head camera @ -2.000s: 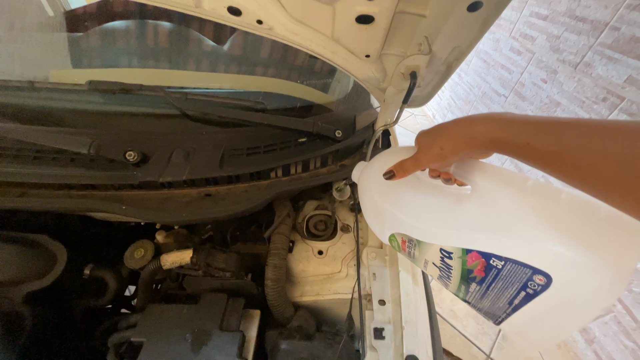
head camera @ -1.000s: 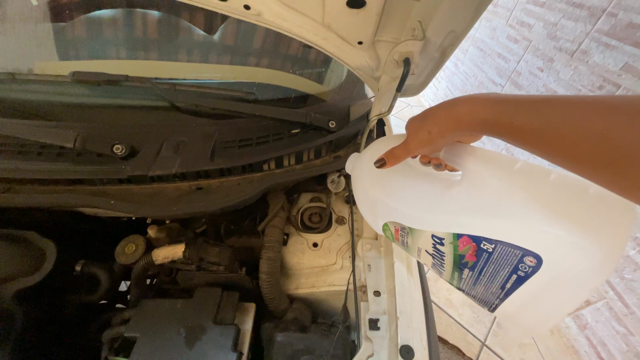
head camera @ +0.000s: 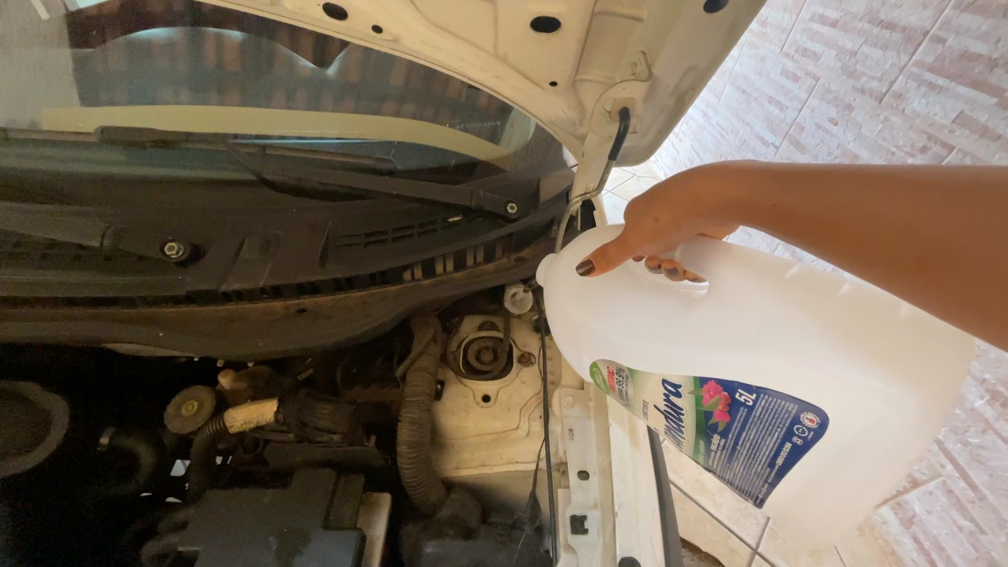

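My right hand (head camera: 669, 224) is closed on the handle of a large white plastic jug (head camera: 756, 315), its thumb lying along the jug's shoulder. The jug is tilted on its side, label facing me, and its uncapped-looking mouth (head camera: 545, 270) points left. Just below and left of that mouth is a small whitish round filler neck or cap (head camera: 518, 299), at the rear corner of the engine bay. Whether the two touch is hard to tell, and no liquid stream is visible. My left hand is out of view.
The raised white hood (head camera: 594, 47) stands on a metal prop rod (head camera: 620, 134). Left lie the windshield (head camera: 276, 79), a wiper arm (head camera: 409, 189) and the black cowl. A ribbed hose (head camera: 417, 425), a strut mount (head camera: 484, 354) and a black plastic cover (head camera: 268, 520) fill the bay below.
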